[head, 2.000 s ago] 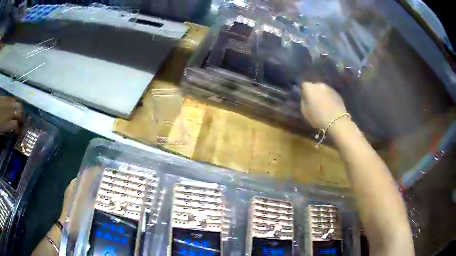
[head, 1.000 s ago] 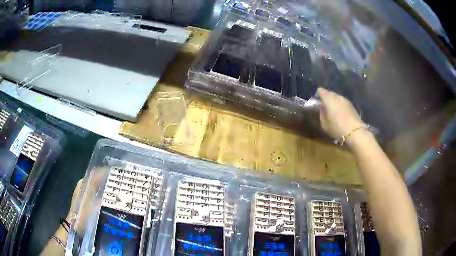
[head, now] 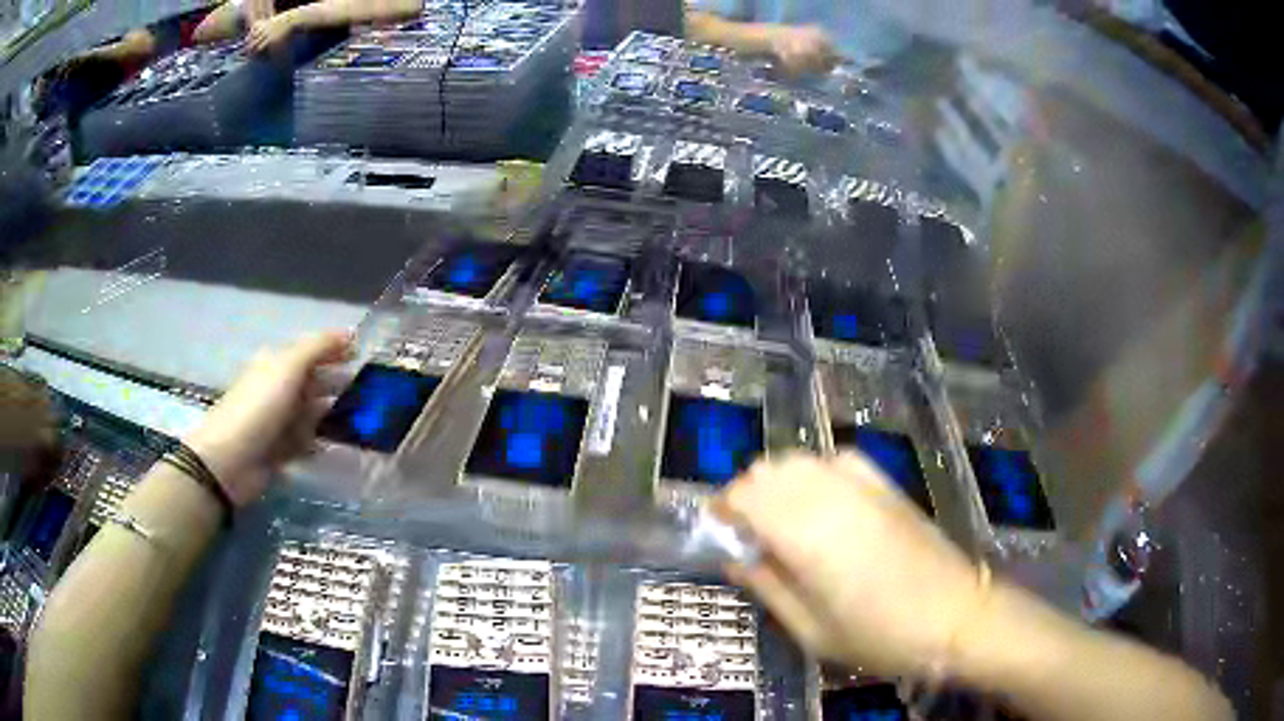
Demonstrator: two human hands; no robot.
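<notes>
A clear blister tray (head: pixel 627 380) with two rows of keypad phones, black screens and blue marks, lies across the middle, slightly blurred. My left hand (head: pixel 275 416) grips its left edge. My right hand (head: pixel 845 563) is closed at its near edge, with a small shiny whitish patch at the fingertips; I cannot tell if this is tray plastic or a pad. Another filled tray (head: pixel 592 542) lies in front, nearer to me; its pale keypads show and its lower part is cut off by the frame.
Behind are another filled tray (head: pixel 563 209) and a tall tray stack (head: pixel 423 113). A grey board (head: pixel 169 317) lies left, with other trays at the lower left edge. Other people's hands (head: pixel 803 49) show at the top. Clear plastic (head: pixel 972 155) glares at upper right.
A phone tray now spans the area where bare wood showed. My left hand has come up to its left edge; my right hand has moved down and left. The view has tilted up.
</notes>
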